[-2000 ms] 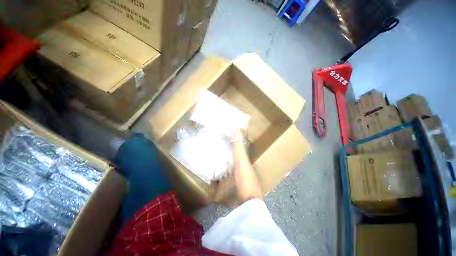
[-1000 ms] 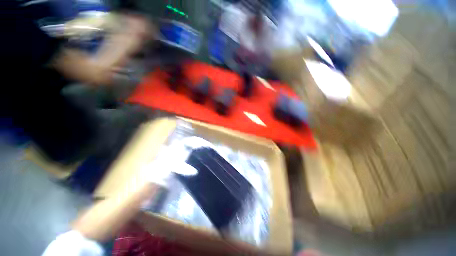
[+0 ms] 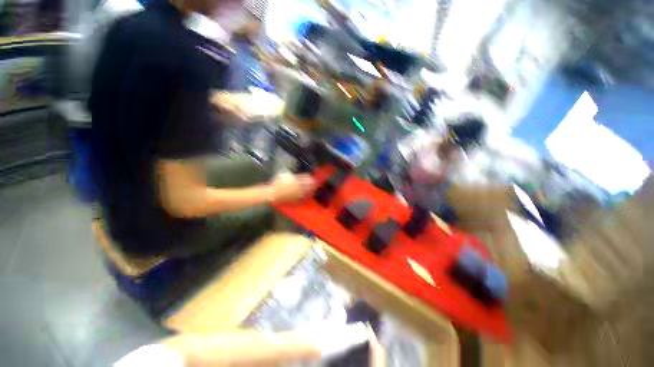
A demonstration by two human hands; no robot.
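My left hand (image 3: 348, 340), in a white glove, is blurred at the bottom edge, over the open carton (image 3: 387, 289). It appears closed around a black housing (image 3: 351, 357); dark parts show above and below the glove, and the rest is cut off. Clear, silvery bubble bags (image 3: 305, 288) lie in the carton. My right hand cannot be made out; a thin pale sliver beside the housing is too blurred to name.
The red table (image 3: 344, 235) behind the carton bears several dark housings (image 3: 384, 235), a bluish pair (image 3: 479, 275) at its right end and a white strip (image 3: 421, 272). A seated person in dark clothes (image 3: 154, 136) is at left, one hand at the table. Brown cartons (image 3: 574, 308) stand at right.
The view has swung from the floor carton to the near carton and table, then further up and left. The housing and my left hand now sit lower, partly out of the picture.
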